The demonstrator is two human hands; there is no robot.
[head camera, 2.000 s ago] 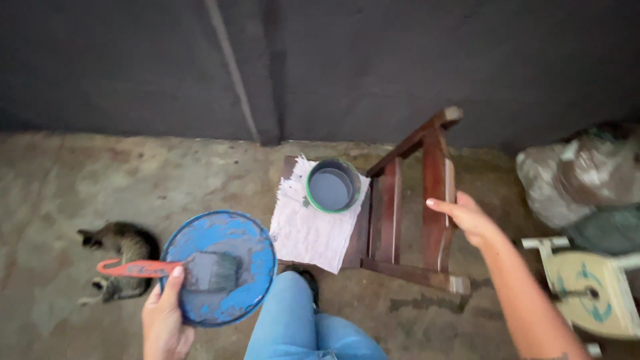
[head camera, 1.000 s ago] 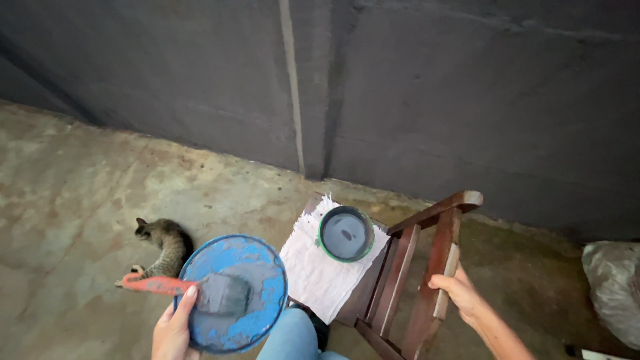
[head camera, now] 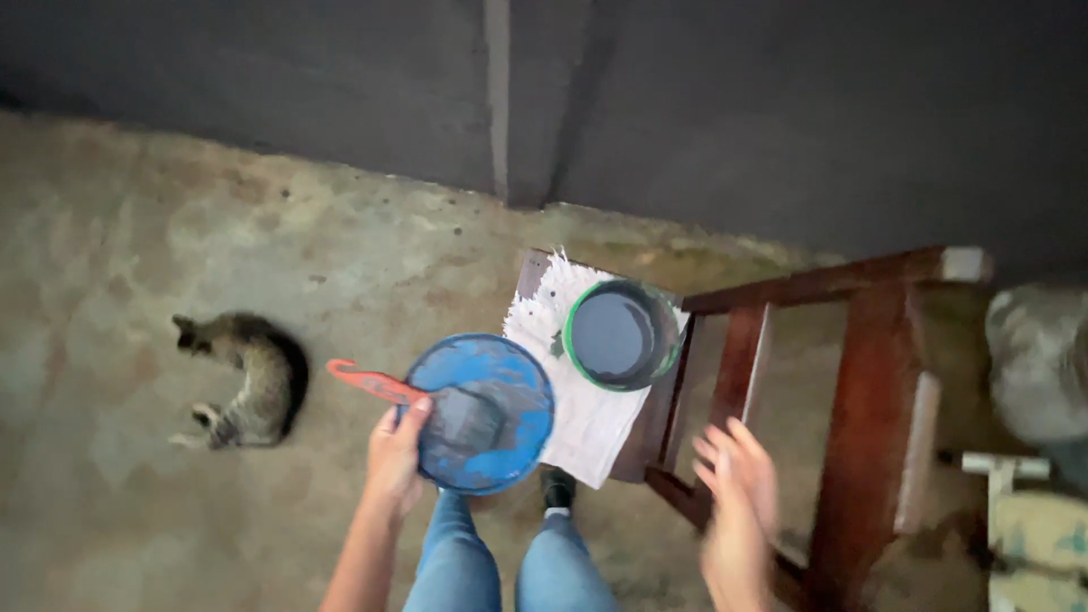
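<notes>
My left hand (head camera: 398, 455) grips the edge of a round blue paint-bucket lid (head camera: 518, 382) smeared with grey paint. Its thumb pins a paintbrush with an orange handle (head camera: 374, 382), whose grey-coated bristles lie on the lid. My right hand (head camera: 739, 484), blurred, hangs over the backrest of a wooden chair (head camera: 867, 416) with nothing in it, fingers slightly apart. On the chair's seat lies a white cloth (head camera: 586, 433), and on it stands a green-rimmed bucket (head camera: 571, 340) holding grey paint (head camera: 610, 333).
A tabby cat (head camera: 255, 382) lies curled on the concrete floor (head camera: 127, 255) at the left. The dark grey wall (head camera: 255, 76) runs behind the chair. At the right are a clear plastic bag (head camera: 1033, 361) and a cream-coloured object with a white frame (head camera: 1041, 527).
My right hand has let go of the chair's backrest and moved off its top rail. The left hand still holds the lid and brush. The view has shifted.
</notes>
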